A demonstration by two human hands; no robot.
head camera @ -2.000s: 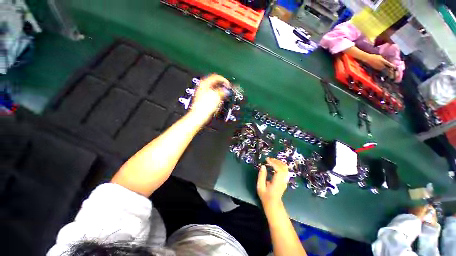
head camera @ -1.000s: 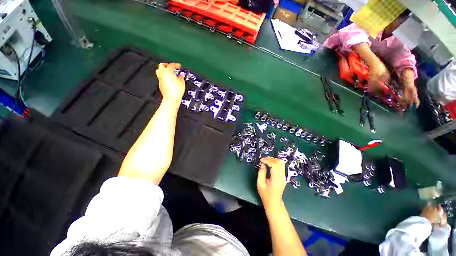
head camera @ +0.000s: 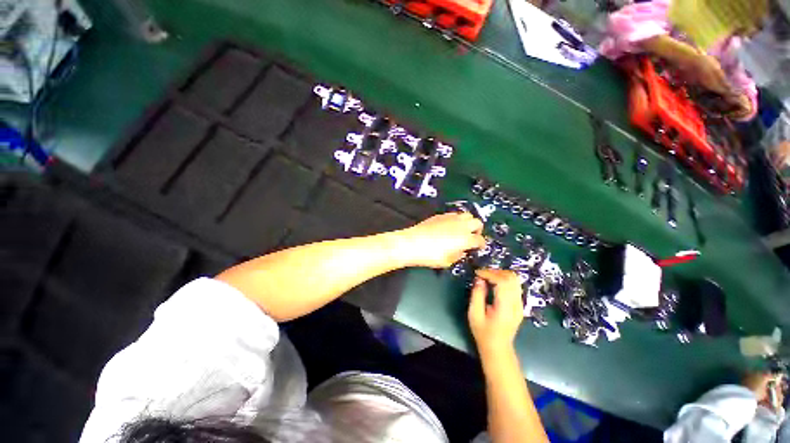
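Note:
A tangled heap of small black-and-silver parts (head camera: 572,298) lies on the green bench in front of me. My left hand (head camera: 446,240) is at the heap's left end, fingertips among the parts; whether it grips one is hidden. My right hand (head camera: 497,307) is at the heap's near edge with thumb and finger curled close together; I cannot tell if a part is between them. Placed modules with black bodies and pale tabs (head camera: 422,164) stand in rows at the far right corner of the black compartment tray (head camera: 294,173). One module (head camera: 337,99) lies apart at their left end.
Behind the heap runs a line of small ring-like parts (head camera: 537,215). To the right are a white block (head camera: 639,277), a red stick (head camera: 677,258) and a black box (head camera: 712,307). Black straps (head camera: 609,156) and a red-orange carrier (head camera: 667,121) lie beyond. People's arms show across and at lower right.
My left hand has moved from the tray's placed modules, right and nearer to me, to the heap. A module shows where it was. My right hand stays beside the heap. The camera view has shifted.

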